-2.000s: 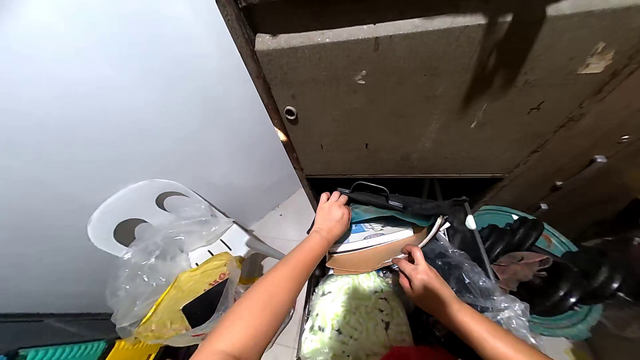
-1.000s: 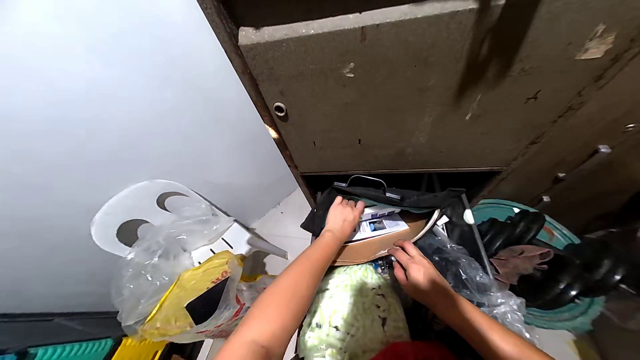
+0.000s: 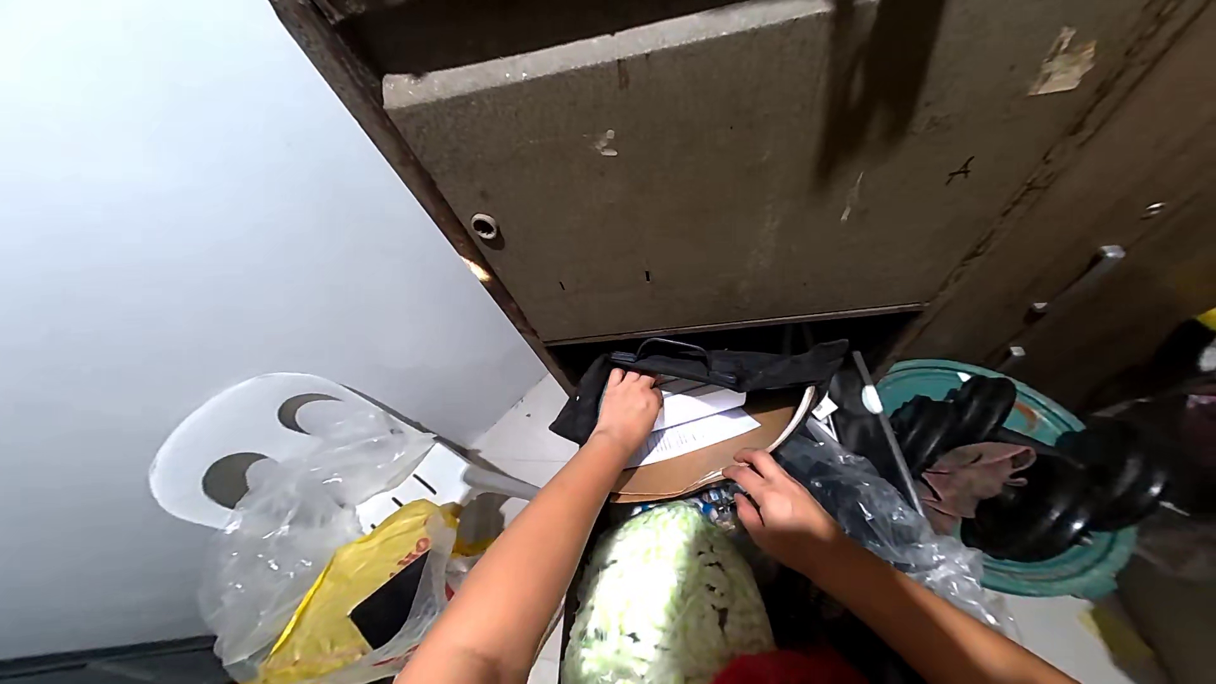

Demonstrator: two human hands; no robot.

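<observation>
A black fabric bag (image 3: 779, 369) with a carry handle lies spread in the cabinet drawer. Inside it show white printed papers (image 3: 698, 435) and a brown cardboard piece (image 3: 750, 446) with a pale strip along its edge. My left hand (image 3: 630, 408) is at the bag's upper left part, fingers bent over the papers' left end; whether it grips them is hidden. My right hand (image 3: 774, 503) touches the lower right edge of the cardboard, thumb and fingers close around that edge. Below the cardboard sits a pale green patterned bundle (image 3: 665, 598) in clear plastic.
The metal cabinet front (image 3: 703, 190) rises behind the drawer. On the right stands a teal basin (image 3: 1054, 570) with shiny black items and a cloth. Clear plastic wrap (image 3: 864, 494) lies beside the bag. At left are a white plastic chair (image 3: 237, 408) and a yellow plastic bag (image 3: 351, 589).
The bag's contents look different: a blue-and-white printed item showed between my hands earlier, and now white papers lie there. My hands stay near the same parts of the bag.
</observation>
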